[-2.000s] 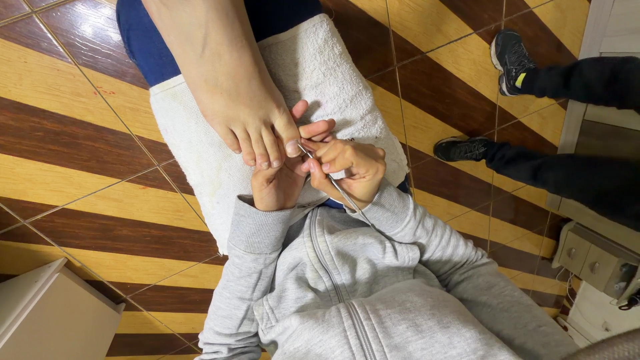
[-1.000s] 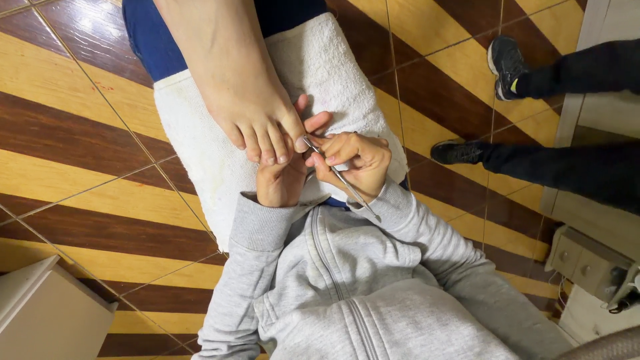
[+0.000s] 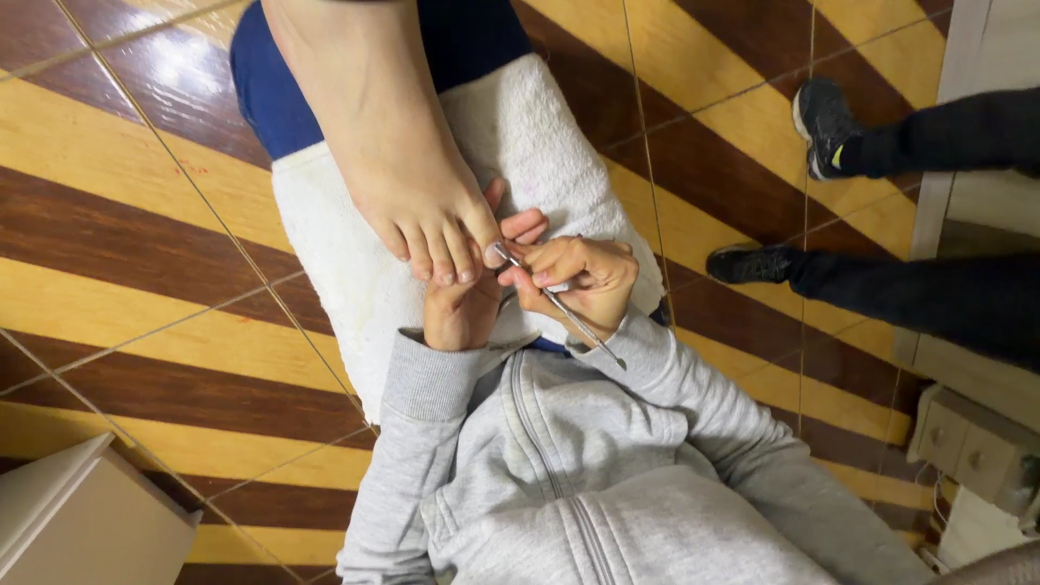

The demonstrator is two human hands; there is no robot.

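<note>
A person's bare foot [image 3: 406,162] reaches down over a white terry towel [image 3: 325,268], which lies across dark blue fabric. My right hand [image 3: 585,276] holds a slim metal cuticle pusher [image 3: 569,313] between thumb and fingers. Its working end touches the nail of the big toe, and its spoon-like rear end points down toward my grey sleeve. Under the front of the foot is my left hand [image 3: 467,305], its thumb side below the toes and its fingertips showing beyond the big toe. The foot hides part of that hand, which supports the big toe.
Another person's dark trouser legs and sneakers [image 3: 829,130] are at the right, on the striped tile floor [image 3: 723,171]. A pale cabinet [image 3: 97,520] stands at the lower left. At the lower right is a small drawer unit [image 3: 967,443] with cables beneath it.
The tool in my right hand was partly hidden by the fingers two seconds ago and shows along more of its length now. My left hand and the foot have hardly moved.
</note>
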